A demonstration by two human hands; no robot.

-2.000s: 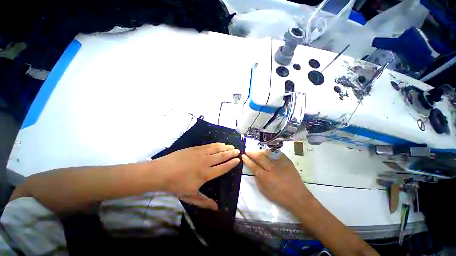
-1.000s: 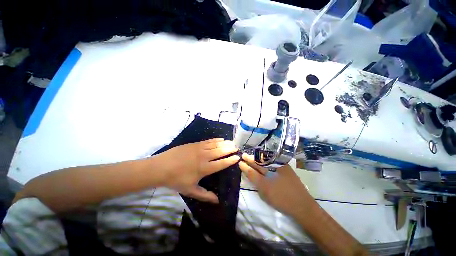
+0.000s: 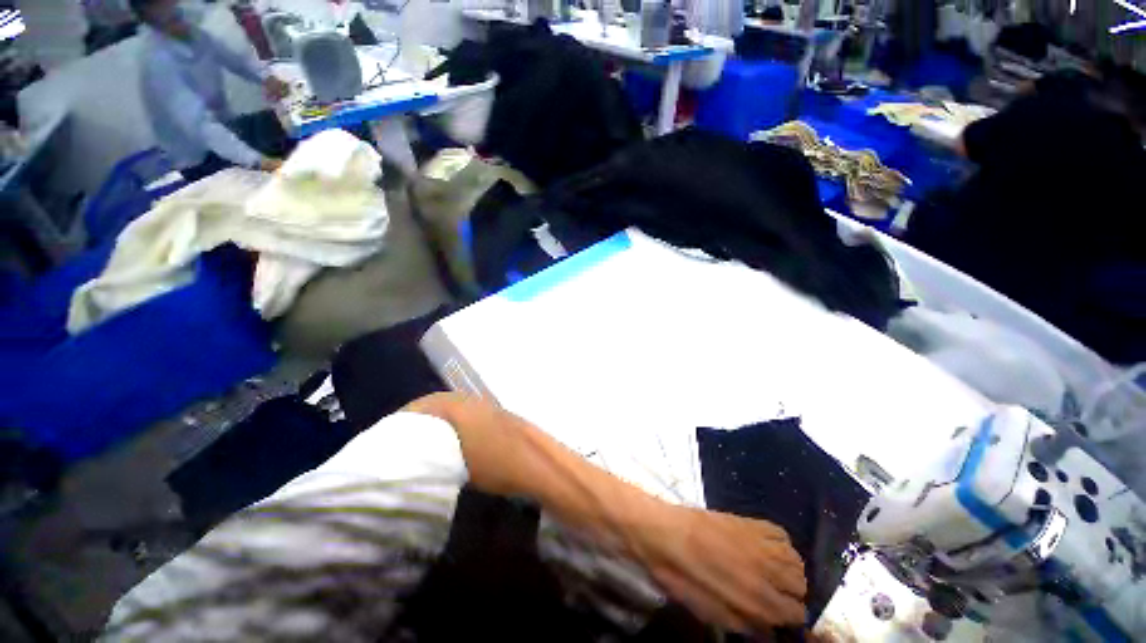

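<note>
A black cloth piece (image 3: 779, 484) with pale specks lies on the white table (image 3: 591, 339), its right edge beside the head of the white sewing machine (image 3: 943, 502). My left hand (image 3: 742, 565) lies on the lower part of the black cloth, palm down, fingers bent towards the machine; whether it grips the cloth I cannot tell. The presser foot and needle are not clearly visible. My right hand is not in view.
A large black cloth heap (image 3: 729, 201) lies behind the table. Blue bins with cream cloth (image 3: 314, 207) stand at the left. A person (image 3: 189, 88) sits at another machine at the back left. Clear plastic (image 3: 993, 358) lies behind the machine.
The view has swung up and left, so the machine sits lower right and the room shows. My right hand has left the picture. My left hand remains at the black cloth.
</note>
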